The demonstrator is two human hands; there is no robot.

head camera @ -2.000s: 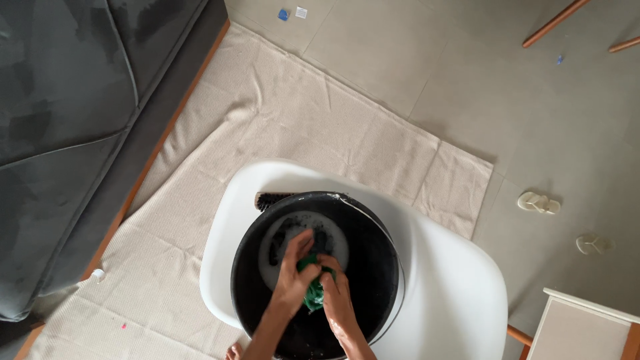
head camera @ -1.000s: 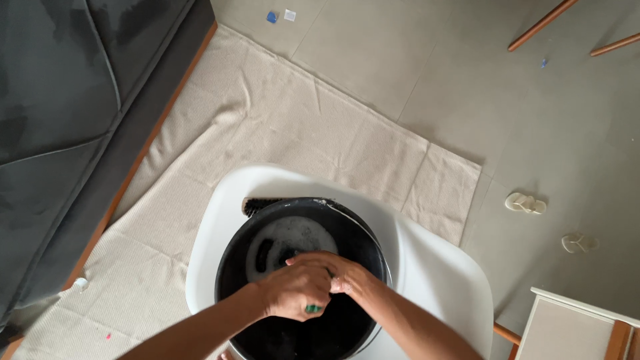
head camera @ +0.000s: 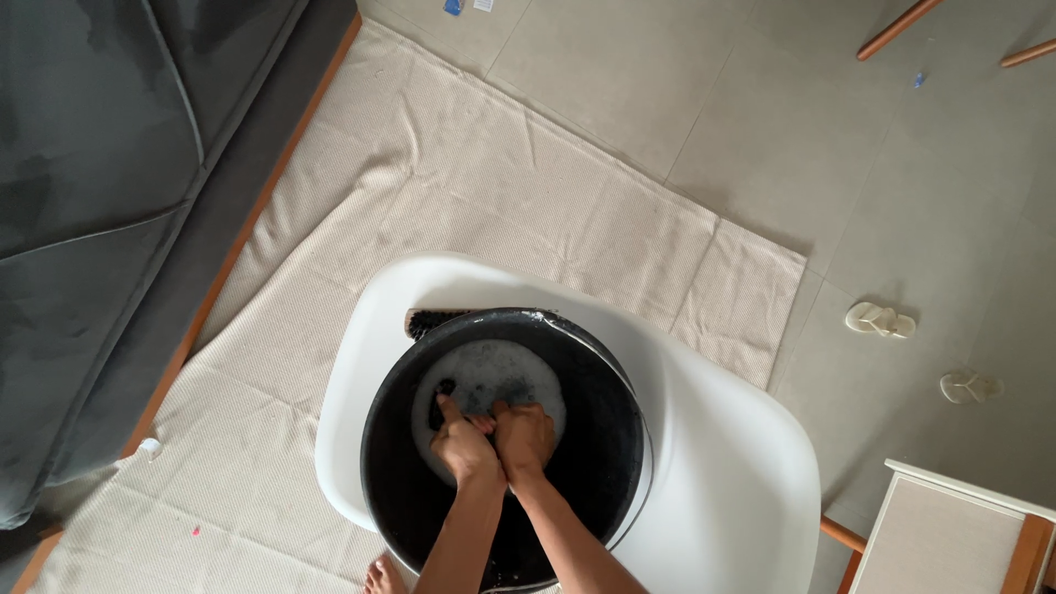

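Observation:
A black bucket (head camera: 606,437) with a wire handle stands on a white moulded chair seat (head camera: 734,462). Foamy water (head camera: 487,367) lies at the bottom of it. Both hands are down inside the bucket, side by side at the foam, wrists close together. My left hand (head camera: 464,441) has a finger stretched toward a dark patch in the foam. My right hand (head camera: 526,433) is curled, its fingertips hidden. No green cloth shows now; whether either hand holds something under the foam cannot be seen. Behind the bucket's rim lies a brush (head camera: 433,322) with black bristles.
A beige woven cloth (head camera: 495,198) covers the floor beneath the chair. A dark grey upholstered sofa (head camera: 99,165) with a wooden base edge is on the left. Flip-flops (head camera: 880,320) lie on the tiles at right, near a light-topped piece of furniture (head camera: 940,528). Wooden legs (head camera: 899,29) show at the upper right.
The hands were clasped together above the foam with a bit of green material showing; they have gone lower into the bucket and now lie side by side. The green material is out of sight.

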